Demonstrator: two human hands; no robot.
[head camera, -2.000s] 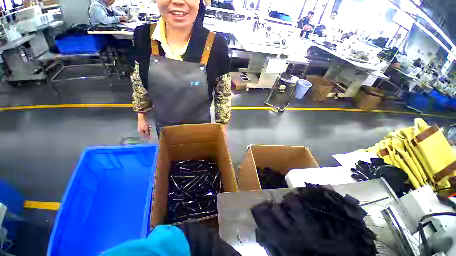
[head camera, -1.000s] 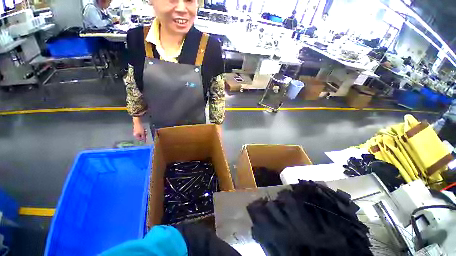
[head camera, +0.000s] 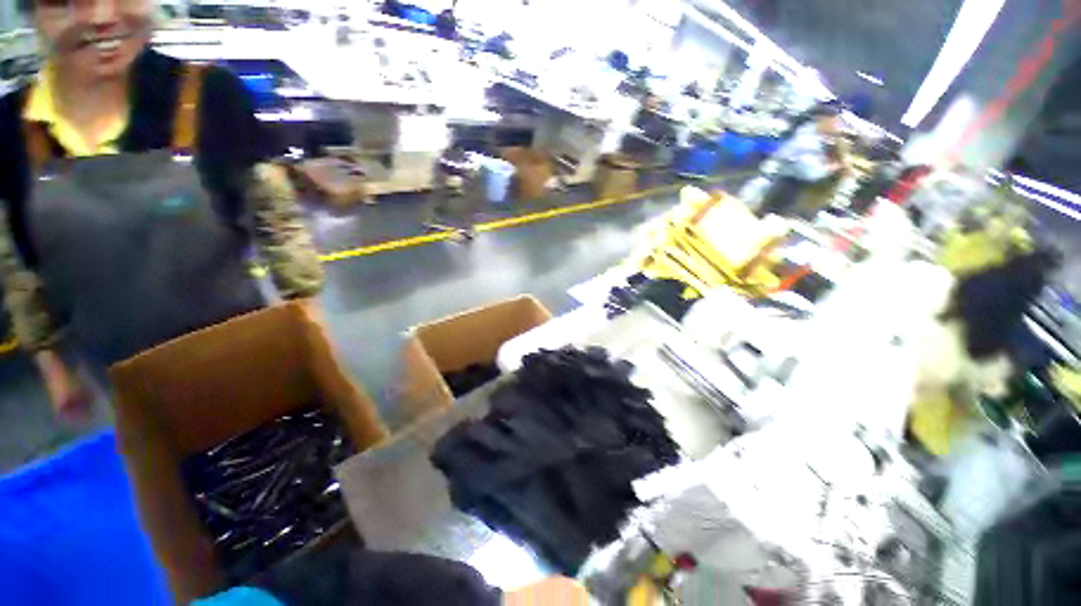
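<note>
A heap of black fabric strips (head camera: 563, 444) lies fanned on the metal table plate (head camera: 397, 491), left of the white sewing machine (head camera: 818, 474), which is blurred. A small yellow piece with red beside it (head camera: 650, 582) shows low on the machine. My left sleeve, black with turquoise, crosses the bottom edge. A sliver of my left hand (head camera: 545, 591) shows at its end, cut off by the frame, so its fingers and any hold are hidden. My right hand is not in view.
An open cardboard box (head camera: 219, 367) holds thin dark pieces with pale glints. A smaller box (head camera: 480, 337) stands behind the plate, a blue crate (head camera: 77, 527) at the left. A person in an apron (head camera: 136, 243) stands behind the boxes. Yellow pieces (head camera: 711, 243) lie beyond.
The view has swung right, so boxes, crate and person sit further left, and more of the machine shows. A sliver of my left hand has come into view at the bottom.
</note>
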